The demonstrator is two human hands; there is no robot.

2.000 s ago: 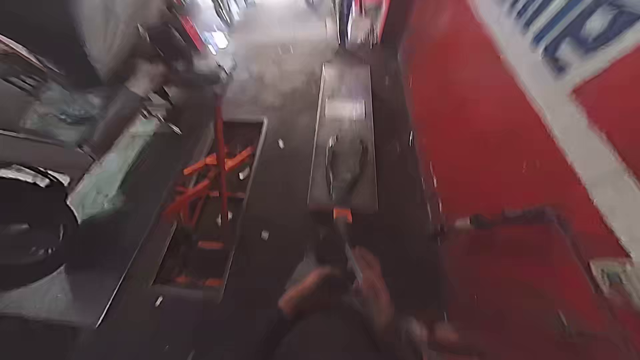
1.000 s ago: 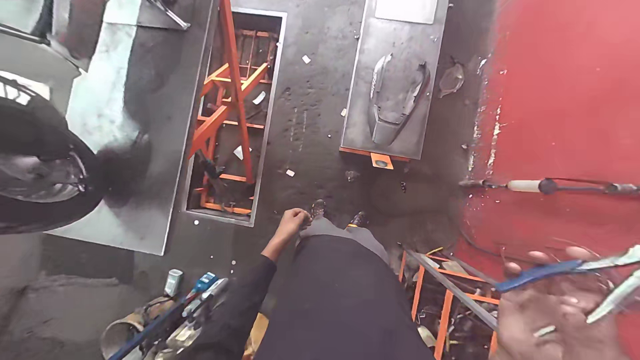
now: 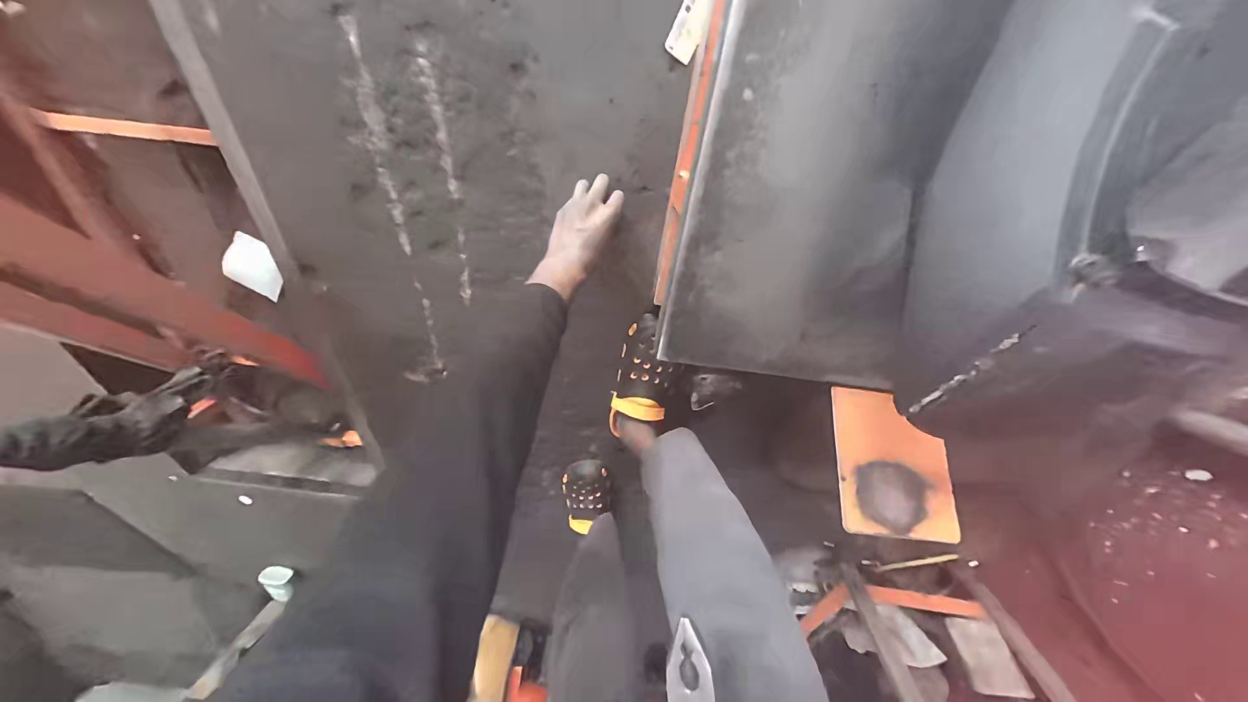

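Observation:
My left hand [image 3: 582,229] reaches out over the dark floor, left of the grey metal lift platform [image 3: 780,244]. Its fingers are slightly curled and apart, and nothing shows in it. My right hand is out of view. The pointed metal jaws of pliers [image 3: 689,668] show at the bottom edge, over my grey trouser leg; what holds them is hidden. A dark curved panel [image 3: 1004,166] lies on the platform at the upper right. My feet, in black perforated clogs [image 3: 641,370] with yellow straps, stand at the platform's near corner.
At the left, an orange scissor-lift frame [image 3: 166,292] sits in a floor recess with a metal rim. An orange plate [image 3: 892,468] juts from the platform's near end. Another orange frame [image 3: 921,600] with scraps stands at the lower right. A white cup [image 3: 277,582] is at the lower left.
The view has moved closer to the platform and its panel. My right hand, seen at the right a second ago with a blue-handled tool, has left the view.

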